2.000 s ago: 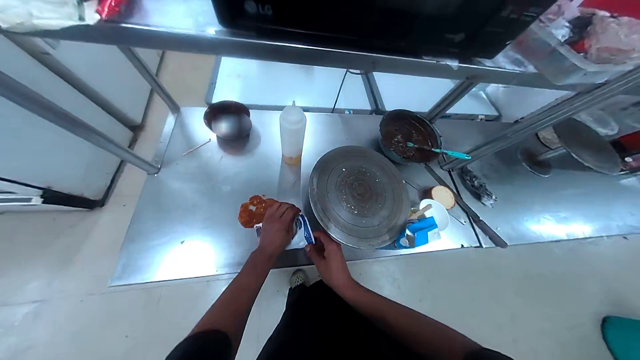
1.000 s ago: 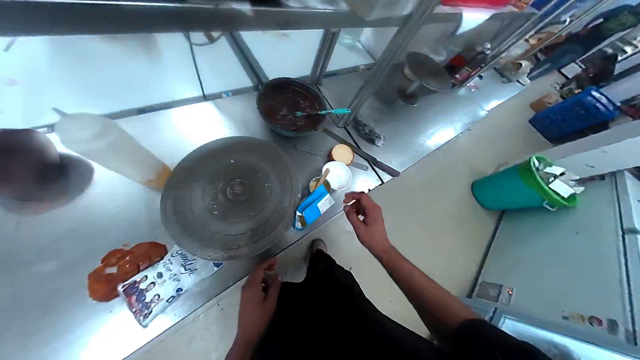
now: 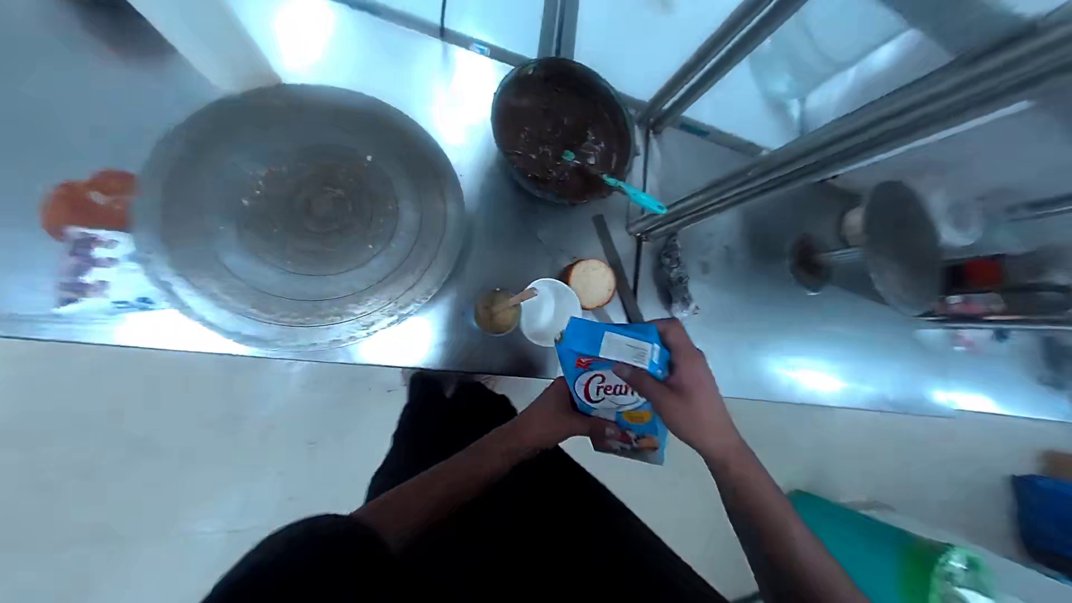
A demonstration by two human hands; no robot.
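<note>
A blue cream carton (image 3: 615, 394) is held between both hands over the front edge of the steel table. My left hand (image 3: 578, 419) grips its lower left side; my right hand (image 3: 674, 381) holds its upper right side. Just behind the carton stand a white bowl (image 3: 548, 311) and a small cup (image 3: 496, 313) with a wooden stick in it. Beside the bowl lies a round cake piece (image 3: 591, 283), next to a long metal spatula or knife (image 3: 615, 264). Farther back, a pot of dark brown mixture (image 3: 561, 126) holds a turquoise-handled utensil (image 3: 632, 193).
A large round metal turntable (image 3: 310, 209) covers the left of the table. Left of it are an orange-brown item (image 3: 92, 203) and a printed packet (image 3: 105, 272). Shelf posts (image 3: 804, 151) cross the right. A cake stand (image 3: 900, 243) stands beyond; a green bin (image 3: 871, 544) is at lower right.
Both hands have come together on the blue carton, which lay on the table a second ago. It is now lifted at the table's edge. The view has shifted strongly to the right since the first frame.
</note>
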